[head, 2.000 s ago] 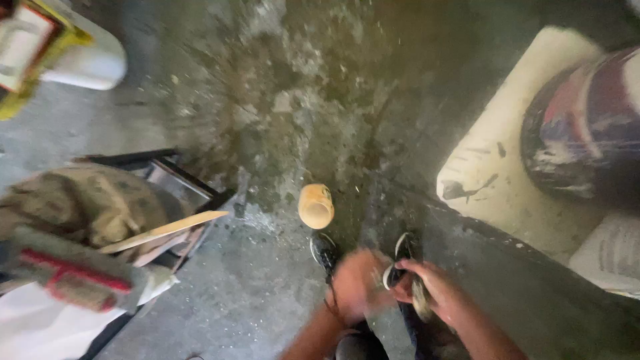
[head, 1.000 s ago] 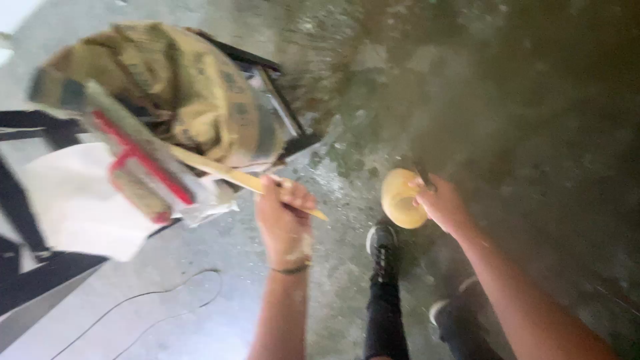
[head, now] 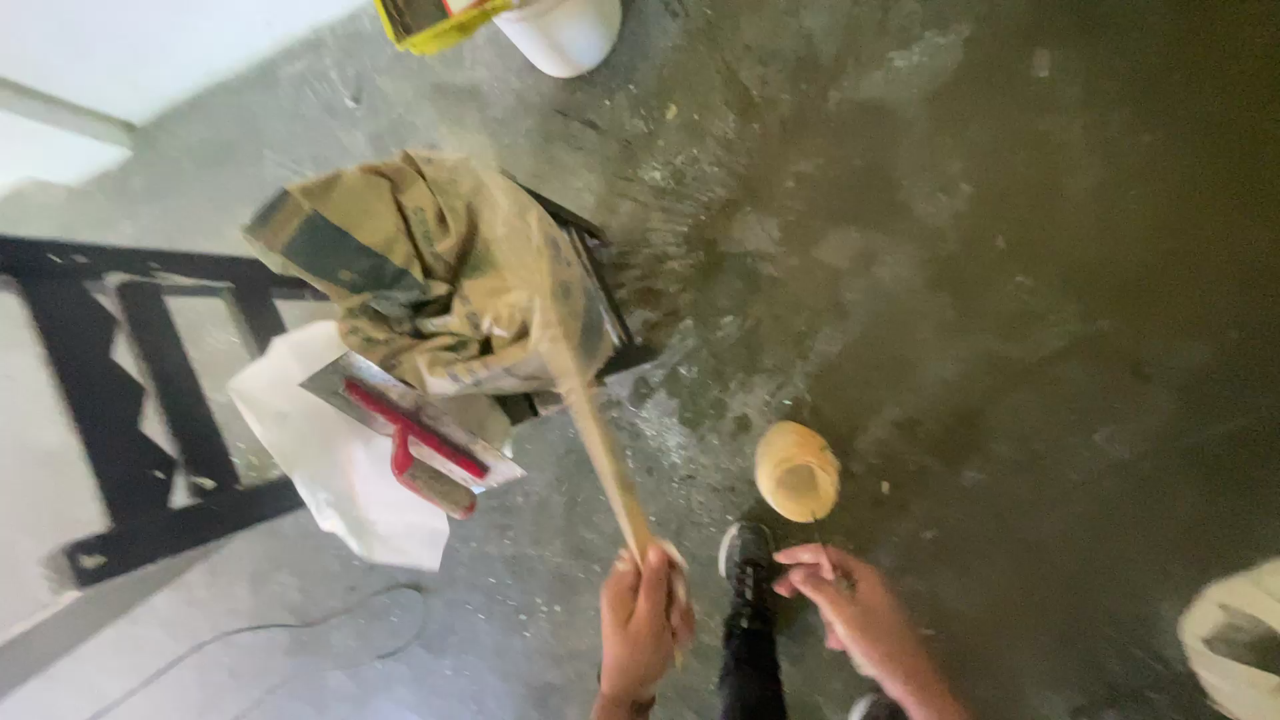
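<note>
My left hand point(head: 645, 615) is closed around one end of a wooden stick point(head: 605, 455), which points up and left toward a crumpled brown paper sack point(head: 450, 270); its far end is blurred. My right hand point(head: 850, 605) holds a small thin tool, mostly hidden and blurred, just below a tan rounded container point(head: 797, 472) with an open mouth, which rests on the floor. A finishing trowel point(head: 430, 435) with a red mount and worn handle lies on a white sheet point(head: 340, 470) to the left.
A black metal frame point(head: 190, 510) stands at the left, near the sack. At the top are a white bucket point(head: 570, 35) and a yellow-edged container point(head: 435, 35). A cable point(head: 270, 628) runs over the floor at lower left. A pale object point(head: 1240, 635) is at the right edge.
My hands were together two seconds ago; a second ago my left hand was at the stick beside the sack and my right at the tan container. My right hand is now lower, off the container.
</note>
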